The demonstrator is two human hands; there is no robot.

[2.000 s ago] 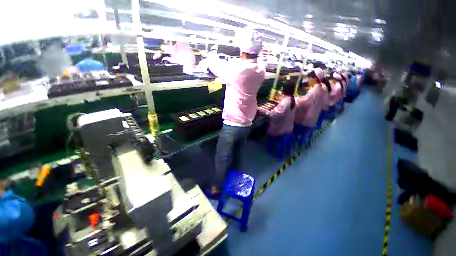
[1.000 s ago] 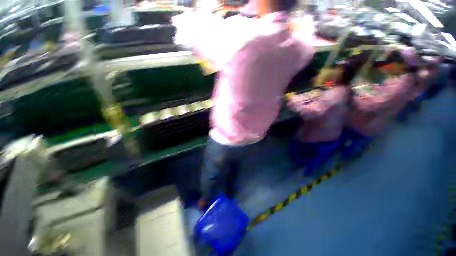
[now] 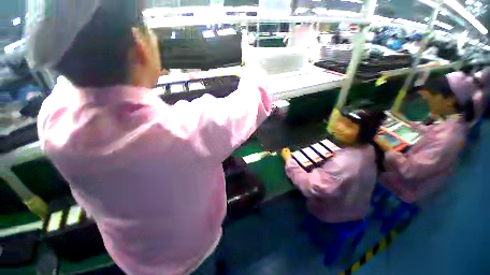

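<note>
Neither of my hands is in view. Nearest in front of me, a person in a pink smock and pale cap (image 3: 145,177) stands at the bench with an arm reaching over it. A black tray with several white-faced slabs (image 3: 317,153) lies on the bench in front of a seated worker, whose hand is at its left edge. Another dark tray with pale-faced slabs (image 3: 67,217) shows at the lower left, partly hidden by the standing person. A red-orange tray (image 3: 395,137) lies before a second seated worker.
Seated workers in pink smocks (image 3: 344,185) line the bench to the right on blue stools (image 3: 336,236). A white upper shelf (image 3: 311,83) holds stacked dark trays (image 3: 365,60). Yellow-black tape (image 3: 376,252) edges the blue floor (image 3: 456,215) at the lower right. Pale posts (image 3: 353,70) rise from the bench.
The standing person is much nearer and now fills the left. The bench-top machine and the empty blue stool have left the view. The seated workers and their trays appear larger.
</note>
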